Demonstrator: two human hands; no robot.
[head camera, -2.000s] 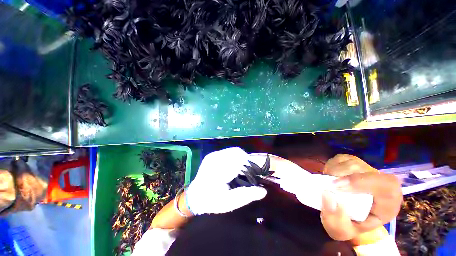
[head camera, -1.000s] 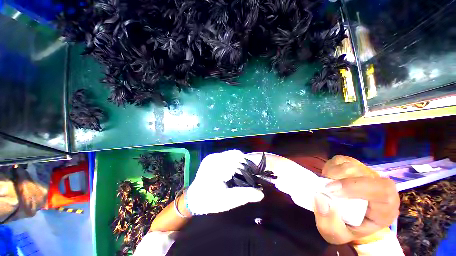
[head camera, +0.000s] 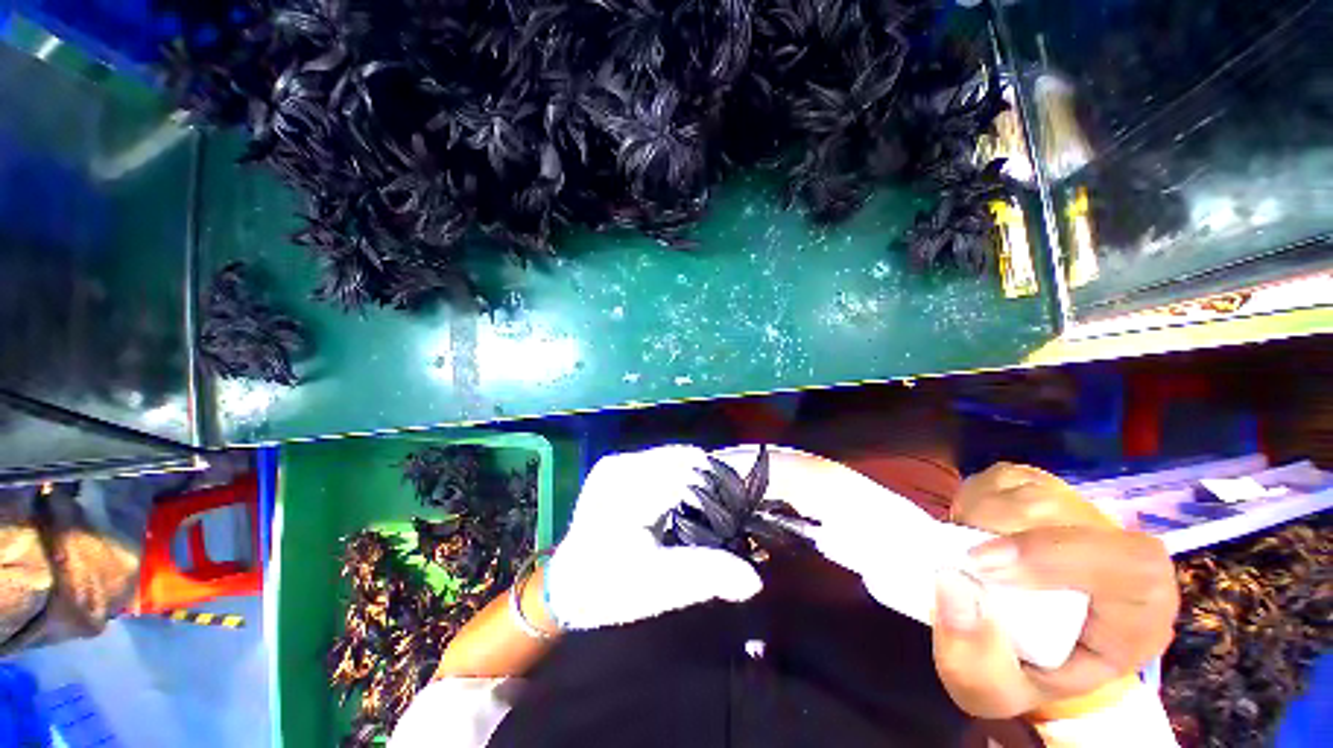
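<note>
My left hand (head camera: 636, 548), in a white glove with a thin bracelet at the wrist, holds a black petal cluster (head camera: 716, 512) between thumb and fingers, its blades pointing up and right. My right hand (head camera: 1060, 592) is bare and closed around a white squeeze bottle (head camera: 906, 563). The bottle's narrow end points left and meets the cluster's right edge; whether it touches cannot be told. Both hands are above the dark-clothed lap. A large heap of black clusters (head camera: 629, 132) lies on the green bench top (head camera: 658, 329).
A green crate (head camera: 547, 490) below the bench holds black and gold-brown clusters. More gold-brown clusters (head camera: 1257, 628) lie at lower right. Clear dividers flank the bench; yellow-labelled tubes (head camera: 1013, 249) stand by the right one. A red stool (head camera: 202, 541) and part of a person (head camera: 59, 563) are at left.
The black cluster has turned slightly in my left hand, and its blades now spread differently. Compared with the earliest frame, the bench has shifted a little left in view. The bottle stays at the cluster.
</note>
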